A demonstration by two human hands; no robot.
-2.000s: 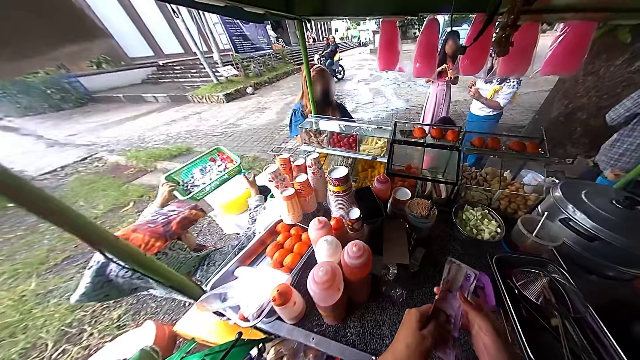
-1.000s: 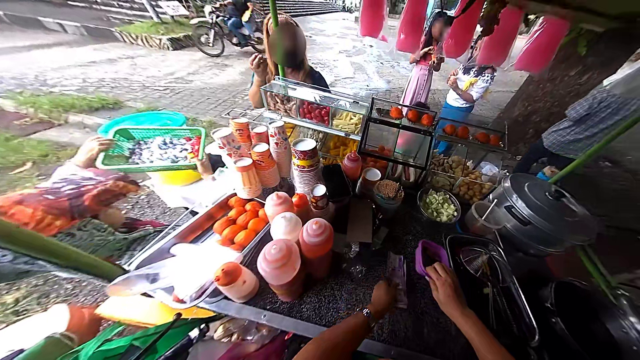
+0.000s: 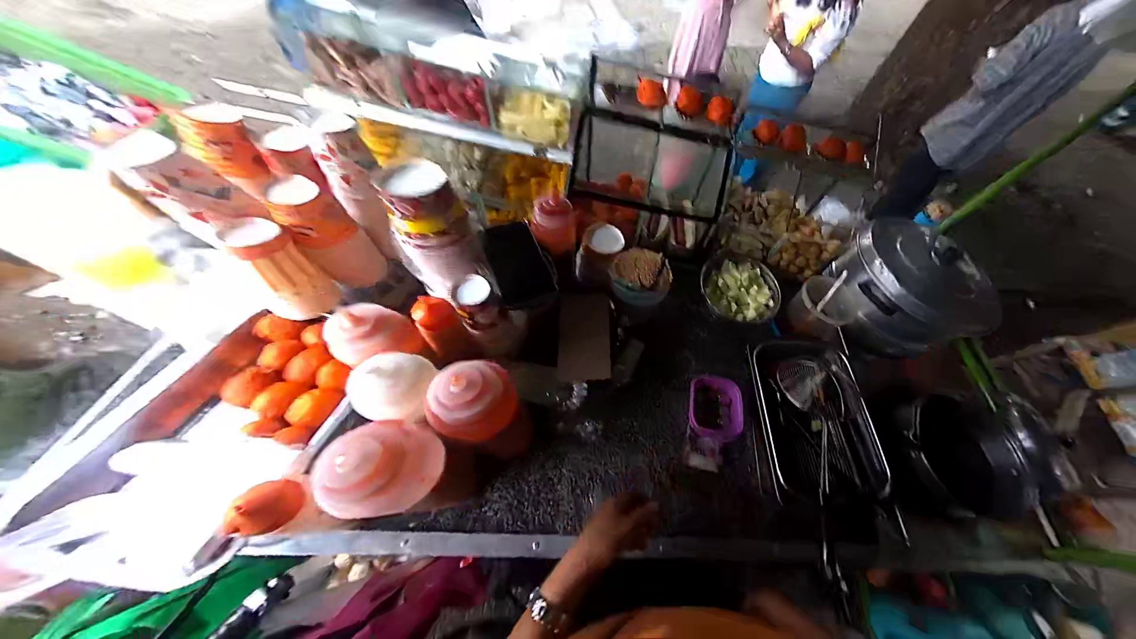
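My left hand (image 3: 619, 524), with a watch on its wrist, is over the near edge of the dark counter. It is blurred, its fingers look partly curled, and whether it holds anything cannot be told. My right hand (image 3: 774, 611) is a dim blur at the bottom edge, mostly hidden. Beyond them a purple plastic container (image 3: 715, 410) with dark contents sits on the counter, a small clear packet (image 3: 703, 454) at its near side. Left of my hands stand sauce squeeze bottles (image 3: 377, 466) and a tray of orange-coated balls (image 3: 306, 377).
Stacked paper cups (image 3: 430, 222) stand at the back left, near glass food cases (image 3: 657, 151). A bowl of chopped cucumber (image 3: 741, 290), a lidded metal pot (image 3: 927, 275) and a metal tray with strainers (image 3: 821, 426) are to the right. People stand beyond the counter.
Both hands have drawn back toward the near edge. My right hand has left the purple container, which it was touching one second ago. The view has tilted down.
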